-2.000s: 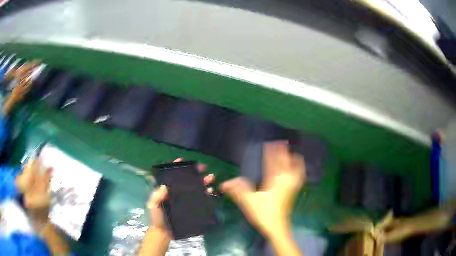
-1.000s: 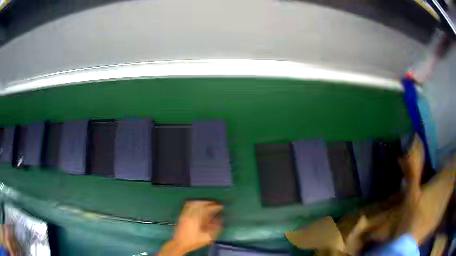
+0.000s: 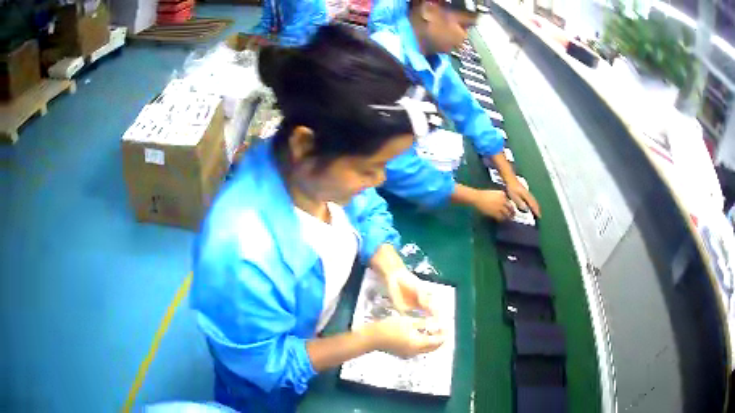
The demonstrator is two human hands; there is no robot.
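Note:
Neither of my hands is in view. Dark navy box lids [image 3: 540,339] and blacker box bases [image 3: 538,373] lie in a row on the green conveyor [image 3: 564,274], running from the bottom edge away to the top. Small white patches show in some of the bases. Beside the belt, a neighbouring worker's hands [image 3: 411,335] meet above a dark-rimmed tray of silvery-white pieces [image 3: 395,375]. Further up, another worker's hands [image 3: 508,202] are at a box in the row.
A grey panel with a white rail [image 3: 592,302] borders the belt on the right. Two workers in blue smocks [image 3: 250,274] stand left of the ledge. A brown carton topped with white items [image 3: 173,177] stands on the blue floor. A blue cloth edge [image 3: 193,407] shows at the bottom.
The view has swung left along the line to the neighbouring workers. My hands, the torn carton and the blue end strip have left the picture.

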